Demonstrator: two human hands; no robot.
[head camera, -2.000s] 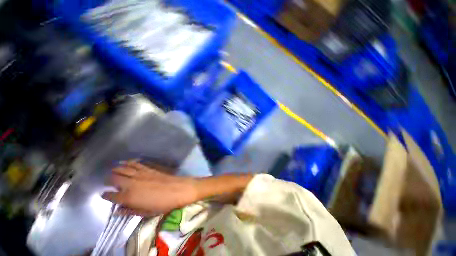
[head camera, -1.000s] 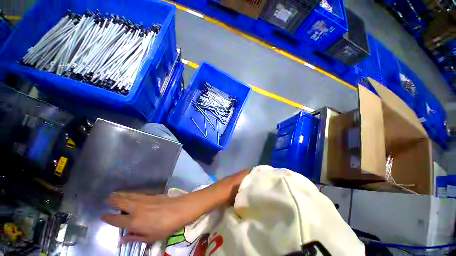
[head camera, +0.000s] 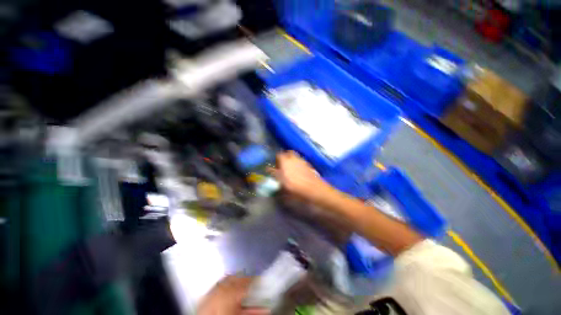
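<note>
The frame is strongly blurred. My left hand (head camera: 226, 298) is at the bottom edge, partly cut off, closed around the near end of a white cable bundle (head camera: 278, 275) with dark far ends. The bundle is over the silver metal plate (head camera: 200, 261). My right hand (head camera: 296, 175) is raised at the right side of the dark labelling machine (head camera: 212, 147), beside its light-blue screen (head camera: 252, 157). Its fingers are blurred, and whether it holds anything cannot be told.
A large blue bin (head camera: 384, 117) full of white cables stands right of the machine. A lower blue bin (head camera: 415, 200) is partly behind my right forearm. A green bench surface (head camera: 43, 215) is at left. Cardboard boxes (head camera: 480, 117) and yellow floor lines lie farther right.
The view has swung left to show the machine and green bench. My right hand has moved from the plate up to the machine's right side. My left hand and the bundle have come into view.
</note>
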